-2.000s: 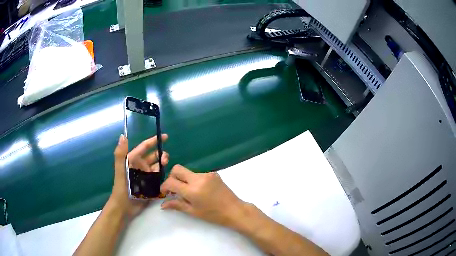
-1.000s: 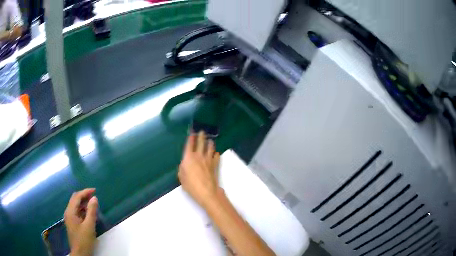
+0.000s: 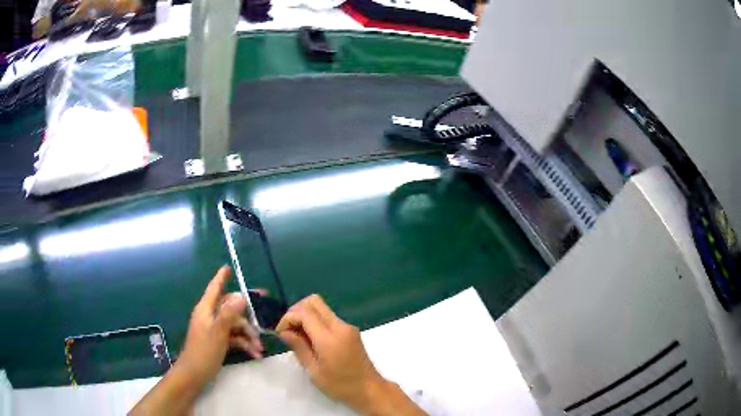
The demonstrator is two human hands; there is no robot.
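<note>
A phone frame with a pale rim, dark ends and a see-through centre is held tilted above the green belt. My left hand holds its lower left side, fingers partly behind the frame. My right hand has its thumb and fingertips pinched at the frame's lower right corner; whatever lies between the fingertips is too small to tell. A second phone frame with orange bits on its left edge lies on the belt at the lower left.
Green conveyor belt ahead, white work surface under my forearms, grey machine at right with a black cable chain. A metal post and a plastic bag of white material stand beyond the belt.
The view has swung back left. My right hand has left the dark part near the machine and joined my left hand, which now holds a frame. The other frame lies released on the belt.
</note>
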